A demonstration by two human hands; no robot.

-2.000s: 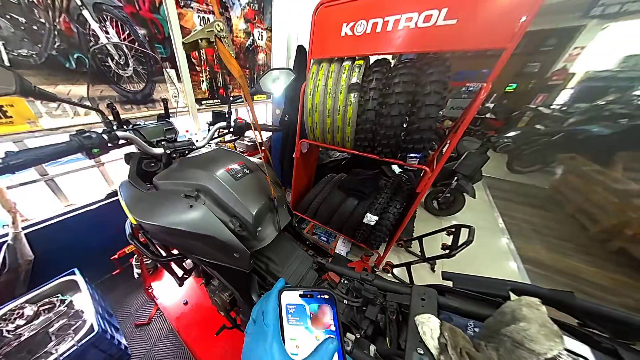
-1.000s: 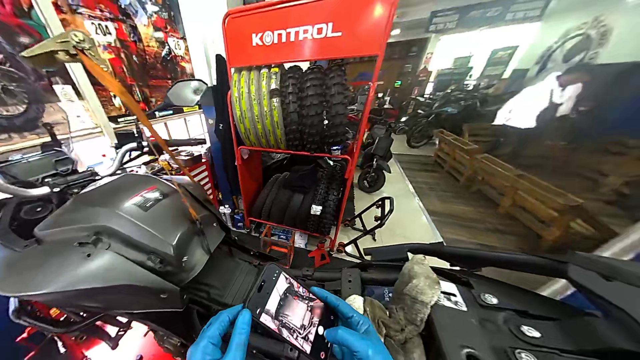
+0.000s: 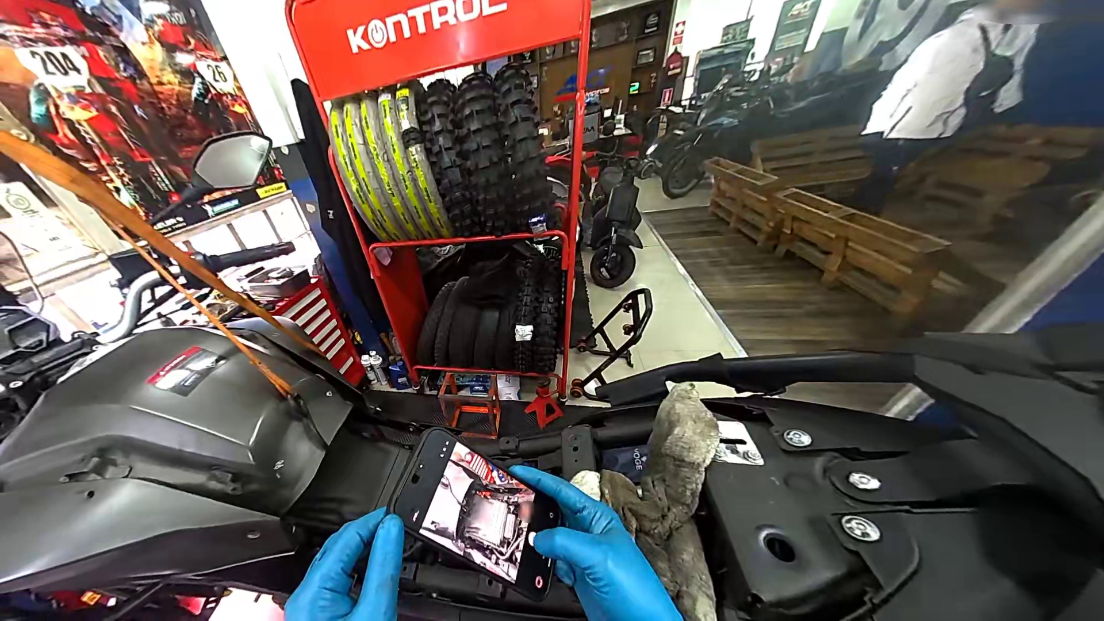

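A black smartphone [image 3: 474, 513] lies tilted between my hands above the opened seat area of a motorcycle, its lit screen showing a picture of mechanical parts. My left hand [image 3: 354, 565], in a blue glove, grips the phone's left edge between thumb and fingers. On the right side, my right hand [image 3: 595, 548], gloved too, holds the phone with the thumb over the lower part of the screen. A dirty grey rag [image 3: 681, 466] lies on the bike's frame just right of that hand. To the left is the dark grey fuel tank cover [image 3: 190, 414].
Beyond the bike stands a red tire rack [image 3: 573, 285]. An orange strap [image 3: 172, 250] runs down to the tank. A red jack stand [image 3: 543, 405] and a black paddock stand [image 3: 621, 336] are on the floor. Wooden pallet benches [image 3: 862, 233] and a person in white [image 3: 944, 82] are at the right.
Two seconds ago only my left hand showed, holding the phone upright. Now both hands hold it sideways, and its screen shows a different picture. The view has swung right.
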